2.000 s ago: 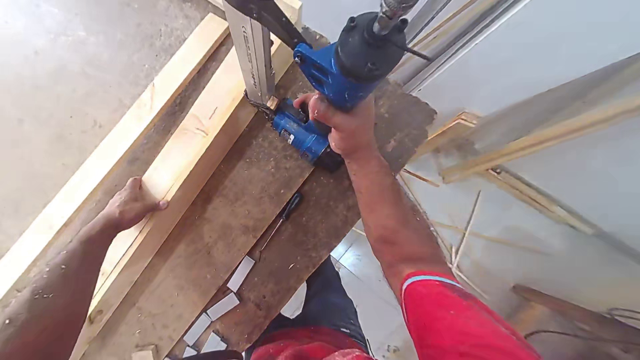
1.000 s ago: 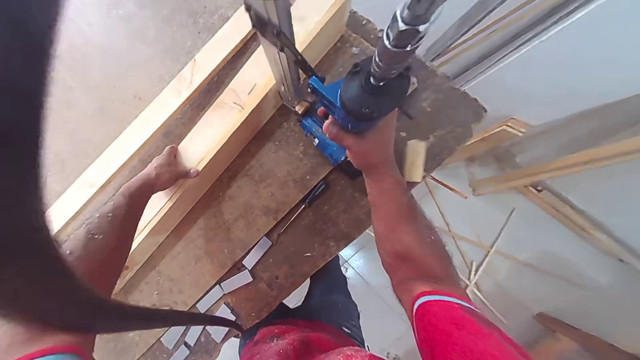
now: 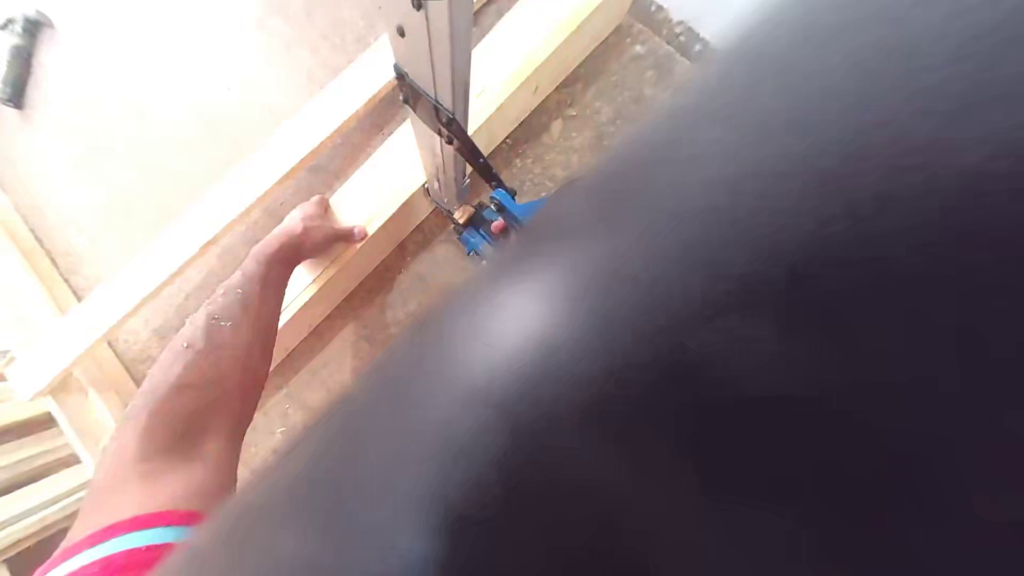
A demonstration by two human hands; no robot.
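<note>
My left hand (image 3: 314,230) grips a pale wooden beam (image 3: 384,192), with the thumb near its closer edge. Wood shavings cling to my forearm. Right of that hand, a blue nail gun (image 3: 478,238) with a long grey metal magazine (image 3: 440,88) and a black bracket stands at the beam's near side. Only a fingertip of my right hand (image 3: 498,227) shows against the blue body; the rest is hidden behind a large, dark, blurred thing close to the camera (image 3: 720,360).
A second pale beam (image 3: 216,216) runs parallel on the far side, over a worn brown surface (image 3: 592,120). Several wooden pieces (image 3: 40,488) lie at the lower left. A dark object (image 3: 22,60), too blurred to name, lies on the floor at the upper left.
The dark blurred thing, at the left edge one second ago, now covers much of the right side and hides my right arm. The view has shifted. My left hand stays on the beam.
</note>
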